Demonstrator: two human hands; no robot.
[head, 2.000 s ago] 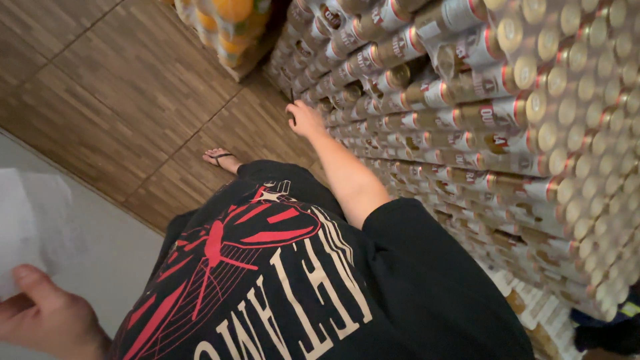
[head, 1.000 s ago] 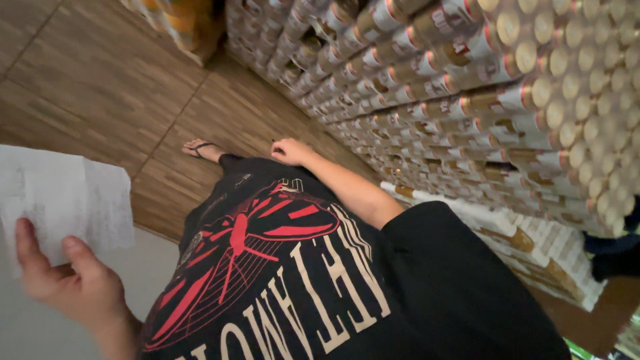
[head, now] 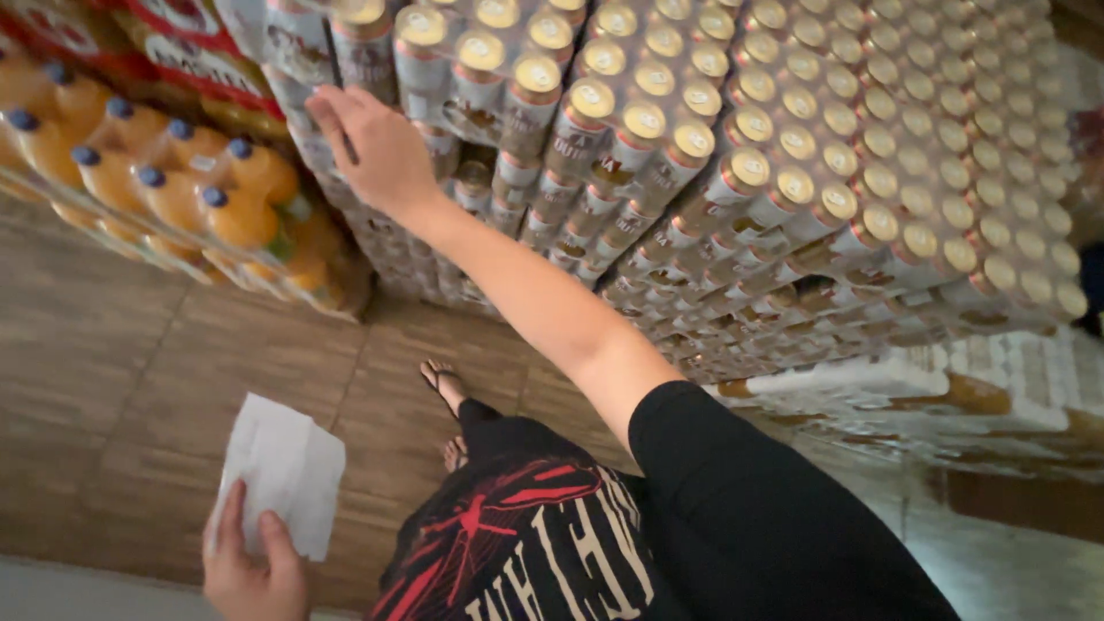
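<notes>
My left hand (head: 259,556) is low at the left and pinches a creased white sheet of paper (head: 293,466) between thumb and fingers. Stretched out across the view, my right hand (head: 375,151) is over the edge of a tall stack of shrink-wrapped beverage cans (head: 642,129). A thin dark object (head: 352,148) shows by its fingers; what it is cannot be told. Whether the fingertips touch the cans is also unclear.
At upper left stand shrink-wrapped bottles of orange drink (head: 241,207) with blue caps, beside red-wrapped packs (head: 207,60). Brown floor tiles (head: 147,371) lie around my sandalled feet. More wrapped white packs (head: 897,388) stand at the right, below the cans.
My right hand has moved from low beside my body up to the can stack. The paper remains in my left hand. The view has shifted, bringing more can tops and the orange bottles in.
</notes>
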